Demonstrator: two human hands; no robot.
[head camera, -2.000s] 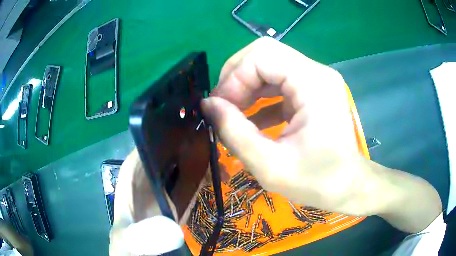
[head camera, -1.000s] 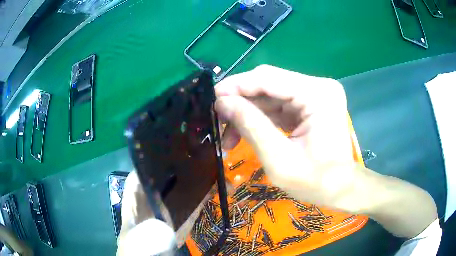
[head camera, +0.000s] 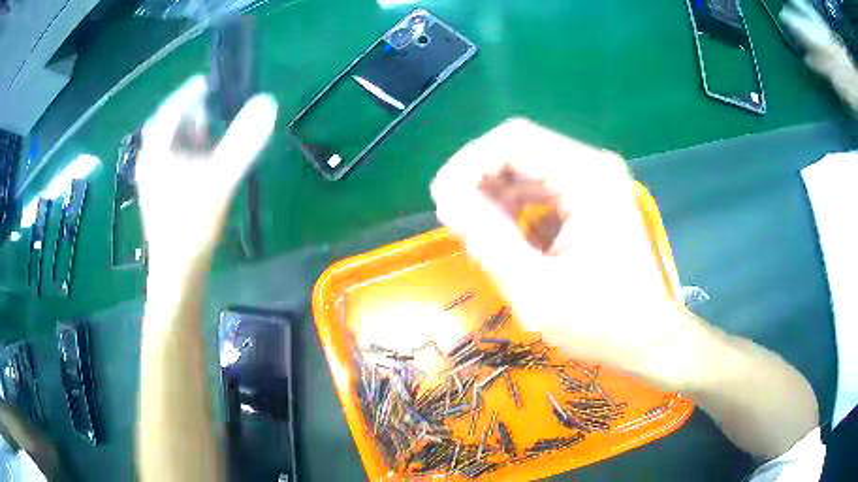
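Observation:
My left hand (head camera: 193, 155) is blurred and reaches over the green belt at the left. A dark phone frame (head camera: 233, 71), also blurred, is upright in the picture between its thumb and fingers. My right hand (head camera: 574, 254) is curled above the orange tray (head camera: 329, 362). Its fingertips are blurred, and I cannot tell whether they pinch anything. Many thin dark side keys (head camera: 452, 377) lie loose in the tray, mostly in its lower half. A phone frame (head camera: 259, 386) lies flat left of the tray, beside my left forearm.
More frames lie on the green belt (head camera: 527, 75): one at top centre (head camera: 395, 85), one at upper right (head camera: 729, 56), several at left. Two dark frames lie at lower left (head camera: 78, 381). Another person's hand (head camera: 818, 42) shows at upper right. A white sheet (head camera: 837, 245) lies at right.
My left hand has carried the phone frame from above the tray up and left over the belt. My right hand has parted from that frame. The frames on the belt have shifted left.

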